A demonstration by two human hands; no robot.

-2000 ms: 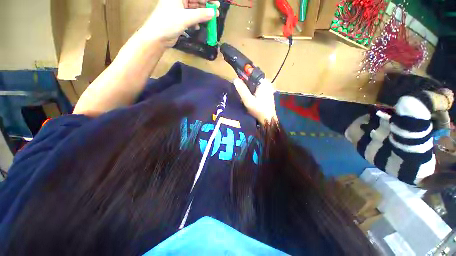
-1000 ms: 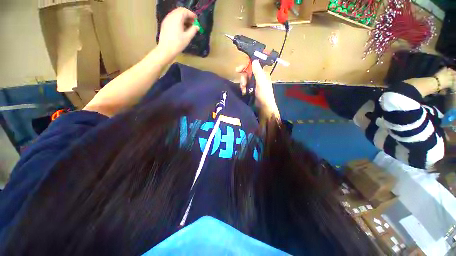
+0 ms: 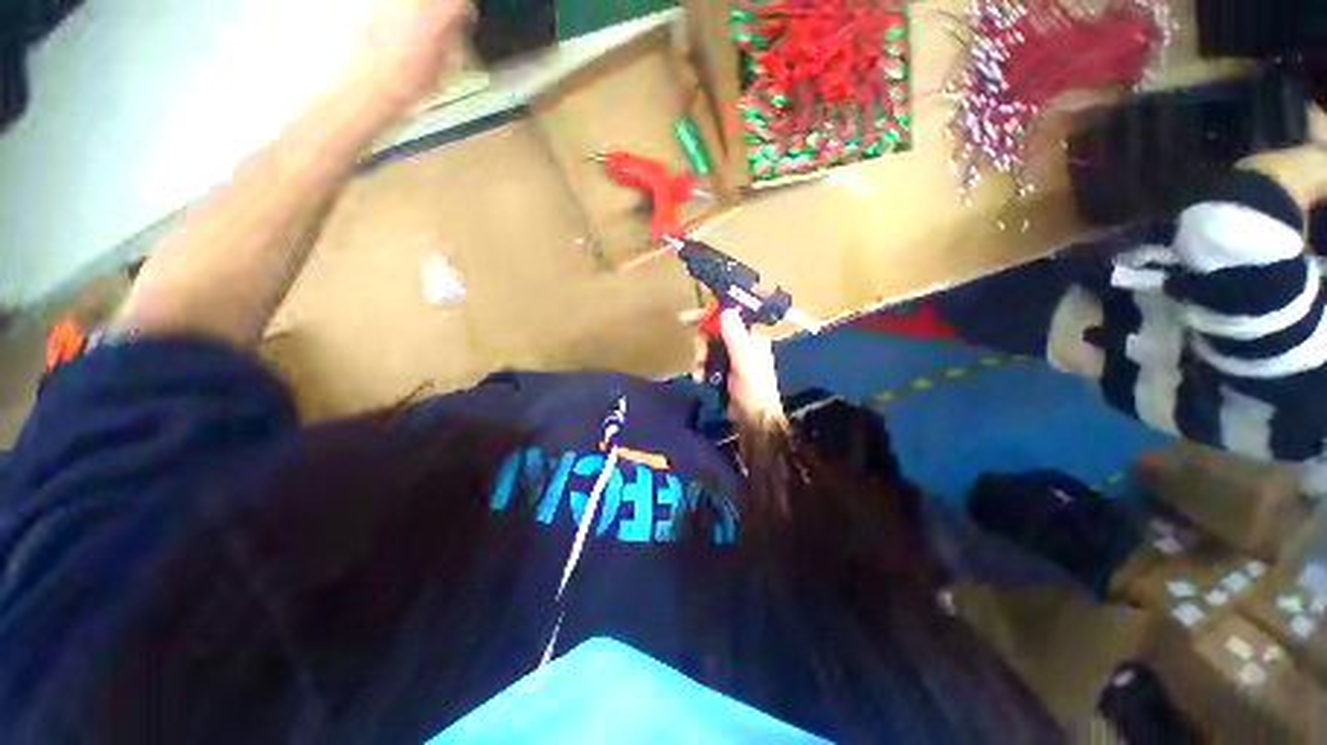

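Observation:
My right hand (image 3: 739,371) is shut on the black glue gun (image 3: 725,280), which has a red trigger. Its nozzle points up and left, near the front edge of the tool box. My left arm reaches to the top left, where my left hand (image 3: 419,41) is blurred and partly cut off by the top edge. A dark blurred shape (image 3: 512,29) lies just right of it; I cannot tell whether the hand holds it. A red-handled tool (image 3: 652,189) and a green cylinder (image 3: 690,147) lie in the cardboard tool box (image 3: 575,134).
The cell box (image 3: 822,88) of green cylinders and red wires stands right of the tool box. Loose lead wires (image 3: 1070,51) lie further right. A person in striped sleeves (image 3: 1244,277) is at the right. Cartons (image 3: 1215,553) stand at the lower right. A white surface (image 3: 160,102) is top left.
The view has shifted. My left hand has moved up and away to the far side of the bench. The black housing has left its earlier place on the cardboard. My right hand still holds the glue gun.

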